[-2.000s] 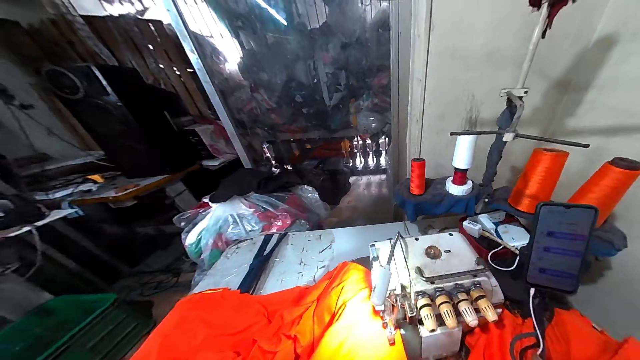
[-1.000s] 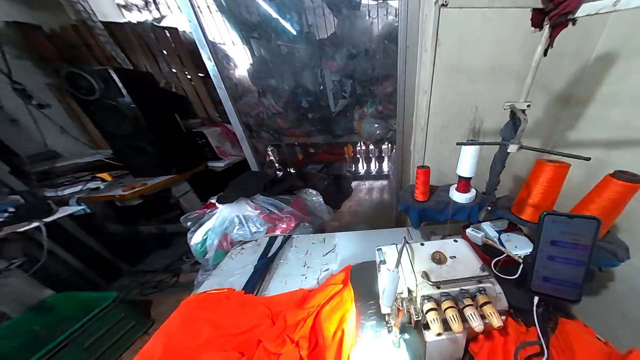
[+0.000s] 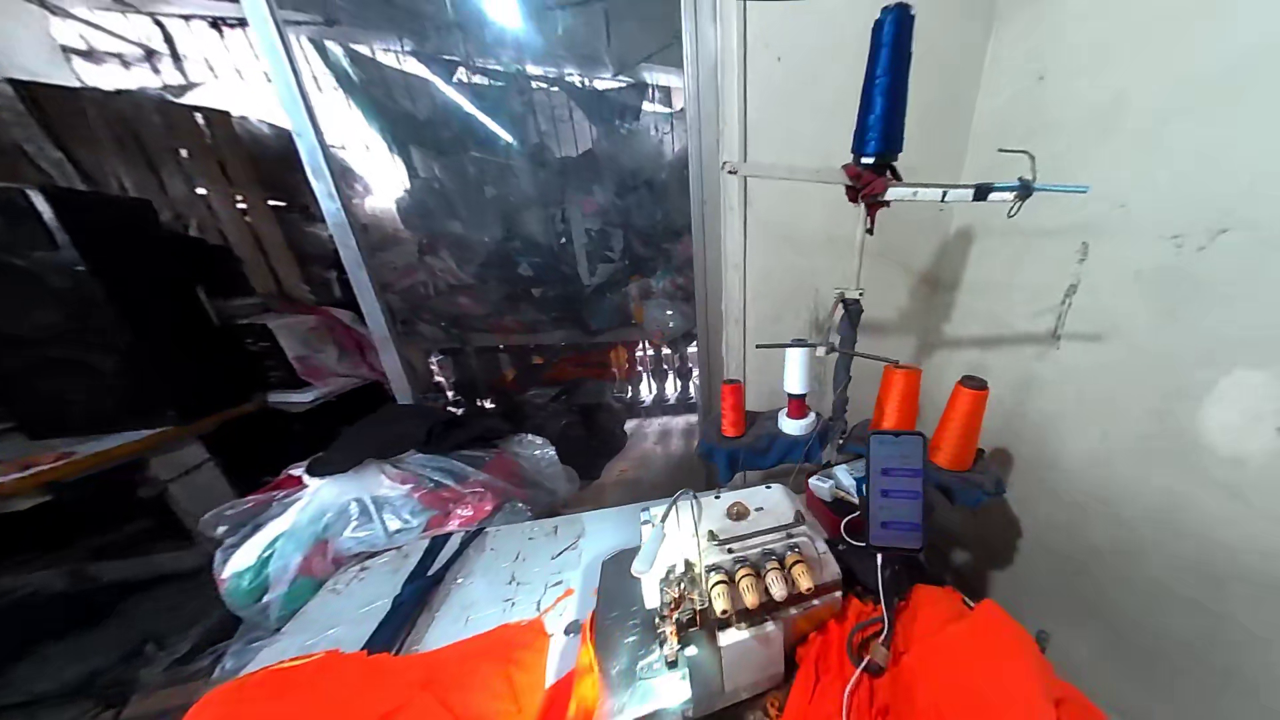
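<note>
Neither of my hands shows in the head view. A white overlock sewing machine [image 3: 765, 530] stands at the lower middle, its lamp lighting the needle plate, with several tension dials [image 3: 760, 582] on its front. Bright orange fabric [image 3: 400, 680] lies on the white worktable [image 3: 520, 570] left of the machine. More orange fabric [image 3: 940, 660] is heaped at the machine's right. A dark blue strip of cloth [image 3: 415, 595] lies across the table.
Orange thread cones [image 3: 958, 425], a red spool [image 3: 733, 408] and a white spool [image 3: 797, 370] stand behind the machine. A blue cone [image 3: 884, 85] sits high on the thread stand. A phone [image 3: 896, 490] with a cable is at the right. Plastic-wrapped cloth [image 3: 370, 515] lies back left.
The orange fabric left of the machine has shifted left, away from the needle area it covered two seconds ago. The view has tilted up and turned, showing the blue cone.
</note>
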